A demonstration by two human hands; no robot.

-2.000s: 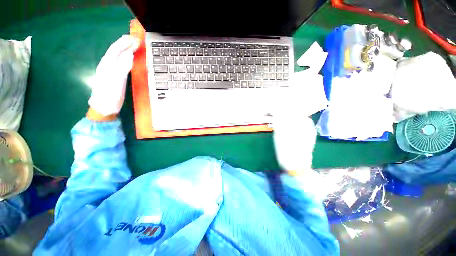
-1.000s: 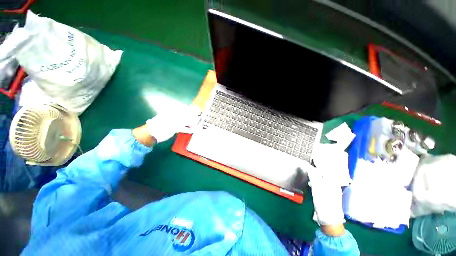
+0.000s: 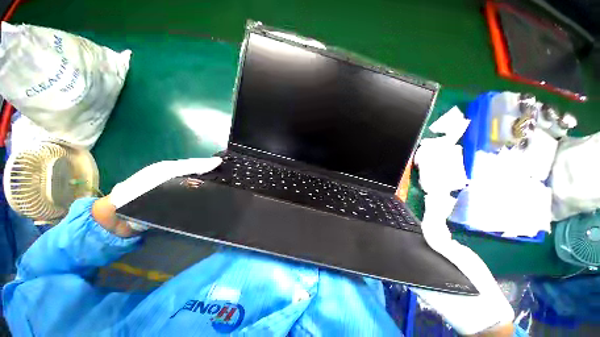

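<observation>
An open laptop is held up and tilted in front of me, its black screen facing me and its keyboard deck looking dark. My left hand, in a white glove, grips the deck's left side, thumb on top. My right hand, also gloved, grips the right front corner, with fingers partly hidden beneath. The laptop hides most of the orange-red tray; a strip shows at its right edge.
At left are a printed wiper bag and a cream fan. At right are white wipers, a blue tray with metal-topped bottles, a white plastic bag and a teal fan. Another dark laptop lies upper right.
The laptop has come up off the tray and towards me, tilted, with its deck now dark. Both hands have moved to grip its sides.
</observation>
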